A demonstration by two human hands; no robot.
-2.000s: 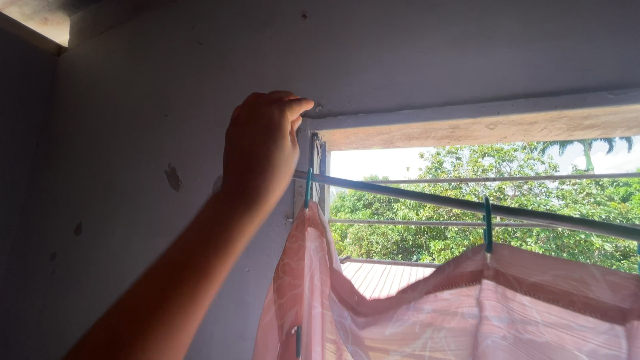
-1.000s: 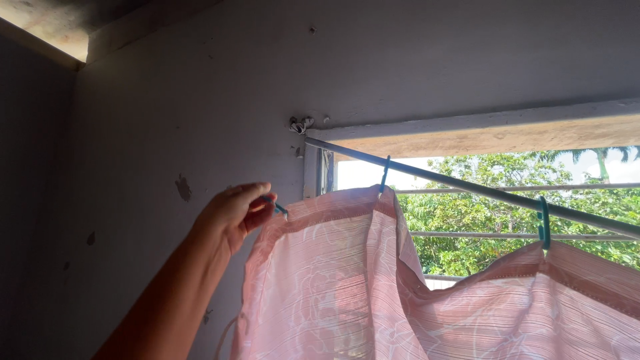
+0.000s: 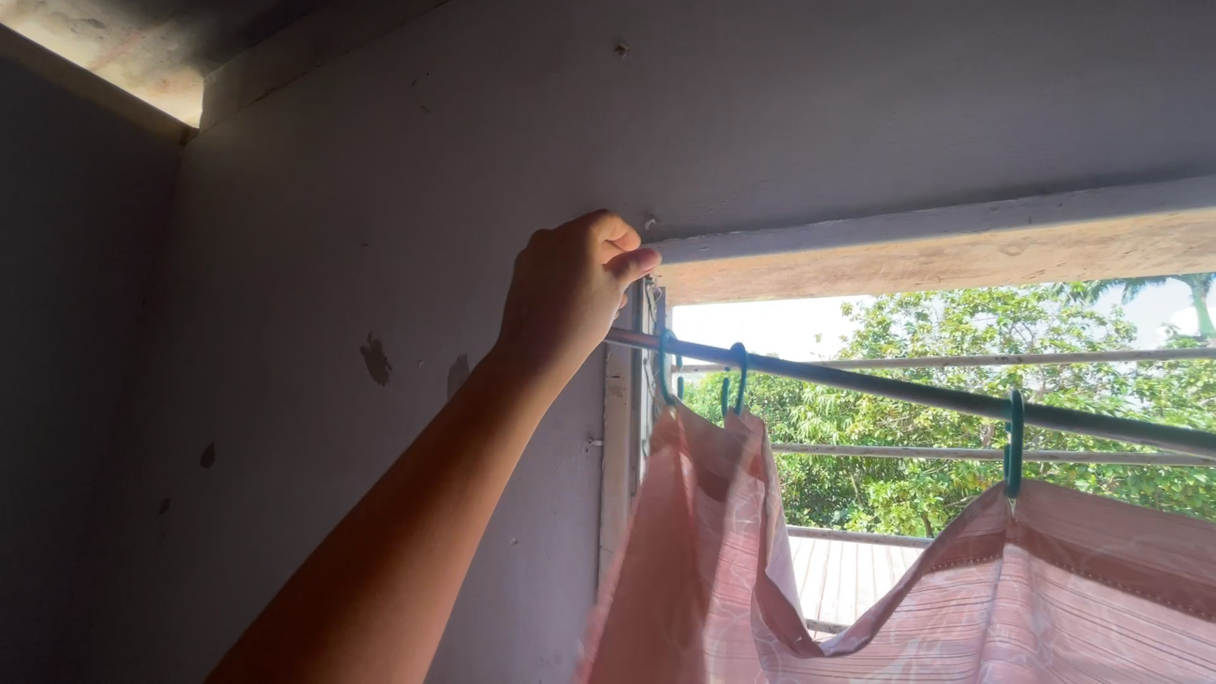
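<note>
My left hand (image 3: 575, 280) is raised to the upper left corner of the window frame. Its thumb and bent forefinger are close together there; whether anything is between them is hidden. Just below, the left end of a dark curtain rod (image 3: 855, 382) passes out of sight behind my wrist. A pink patterned curtain (image 3: 1007, 589) hangs from the rod on green hooks. The leftmost hook (image 3: 667, 370) loops around the rod near my wrist, another hook (image 3: 739, 378) is close beside it, and a third hook (image 3: 1015, 442) is farther right. My right hand is not in view.
Behind the rod, horizontal bars (image 3: 950, 361) cross the window opening. A wooden frame edge (image 3: 950, 228) runs above it. The grey wall (image 3: 380, 237) has chipped spots and a nail (image 3: 621, 47). Trees (image 3: 950, 332) stand outside.
One second ago my left hand was at the curtain's top corner, with a hook off the rod. It has moved up to the frame corner, and the leftmost hook is now on the rod.
</note>
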